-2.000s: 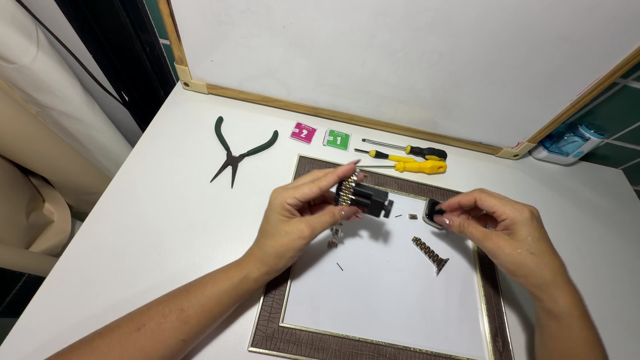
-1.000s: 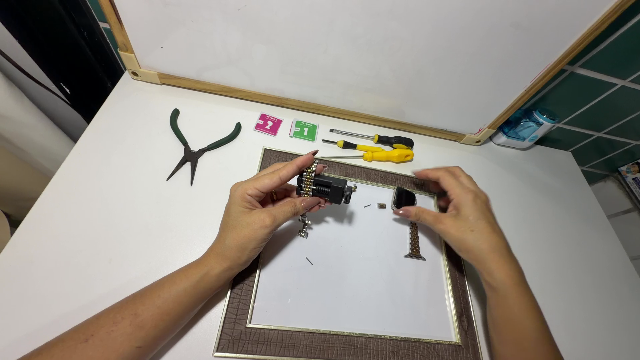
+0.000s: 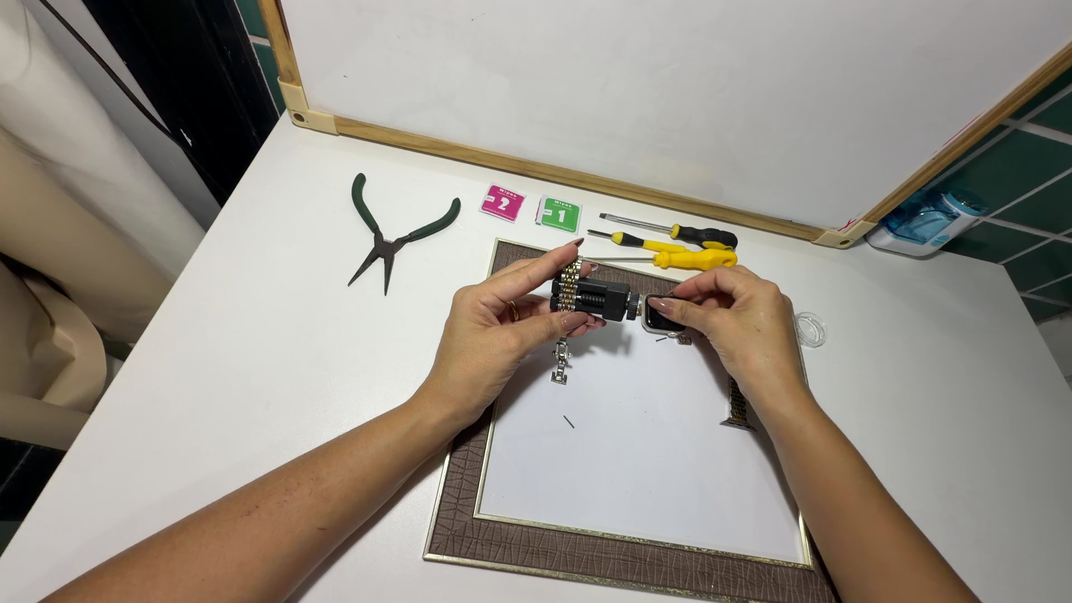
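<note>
My left hand point(image 3: 507, 331) holds a black watch-band link remover point(image 3: 605, 300), with a silver and gold metal link band point(image 3: 569, 289) seated in it; the band's loose end point(image 3: 560, 368) hangs below my fingers. In my right hand point(image 3: 733, 314) is a smartwatch case point(image 3: 662, 315) with a dark screen, pinched between thumb and fingers at the knob end of the link remover. Whether the two touch is hard to tell. Another piece of link band point(image 3: 737, 409) lies partly behind my right wrist. A small pin point(image 3: 569, 421) and a tiny link point(image 3: 684, 339) rest within the frame.
A brown textured picture frame point(image 3: 469, 469) lies under my hands. Green-handled pliers point(image 3: 387, 247) lie open at left. Beyond the frame are a pink wipe packet point(image 3: 502, 203), a green one point(image 3: 559, 214) and several screwdrivers point(image 3: 695, 260). A clear ring point(image 3: 810, 329) lies at right; a whiteboard point(image 3: 586, 100) stands behind.
My right hand has brought the smartwatch case closer to the link remover in my left hand. Both hands keep their hold.
</note>
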